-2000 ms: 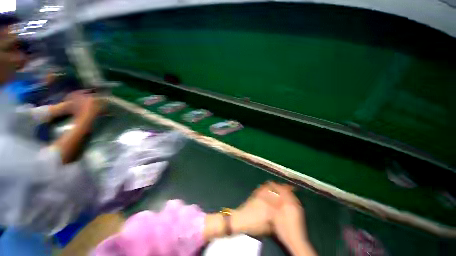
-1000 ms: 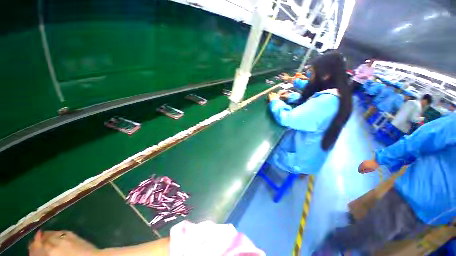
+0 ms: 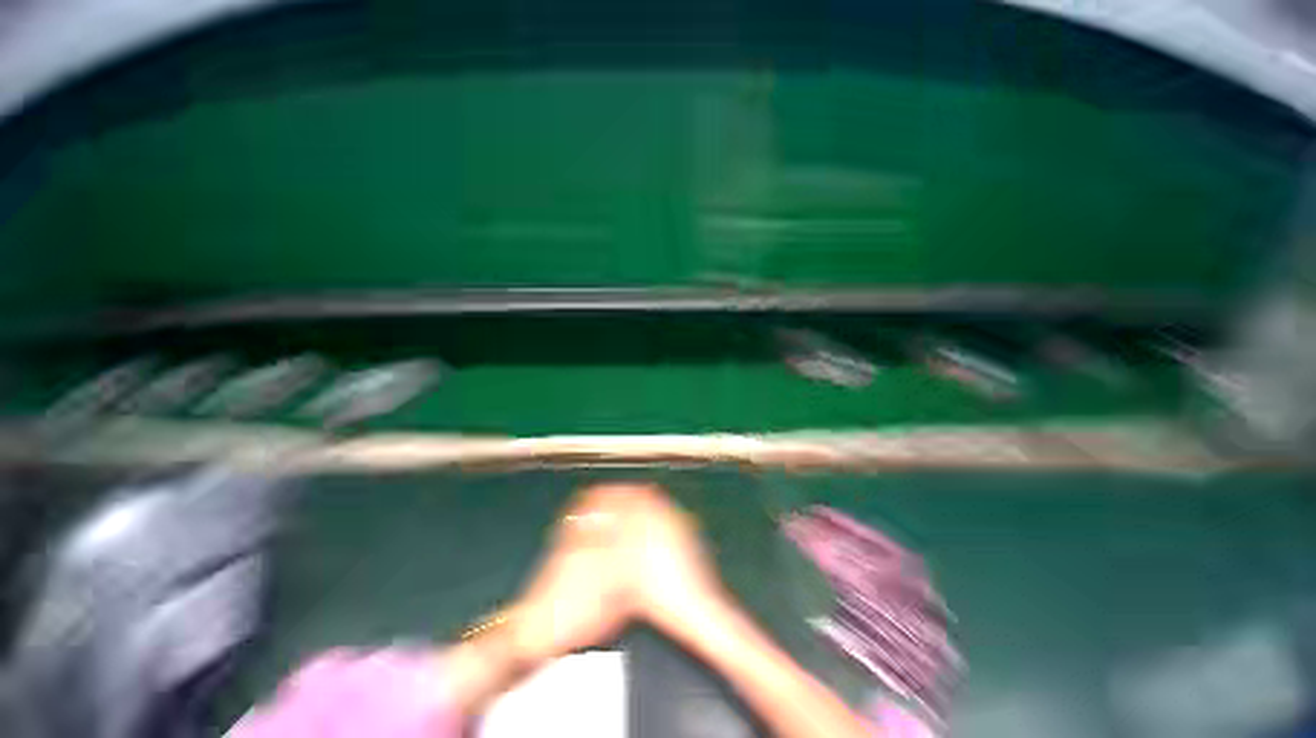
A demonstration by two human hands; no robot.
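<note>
The frame is strongly blurred. My left hand and my right hand meet at the fingertips above the dark green bench, just in front of the edge rail. Whether anything is between the fingers cannot be told. A pile of pink and dark strip parts lies on the bench to the right of my hands. A white sheet lies below my hands near the bottom edge, partly hidden by my left forearm.
A worn whitish-brown rail runs across behind my hands. Beyond it the green conveyor belt carries several phone units, blurred, at left and right. A crinkled clear plastic bag is at the left.
The view has swung left from the aisle and the seated workers to face the conveyor squarely. Both my hands are now in view together; one second ago only one hand showed at the lower left.
</note>
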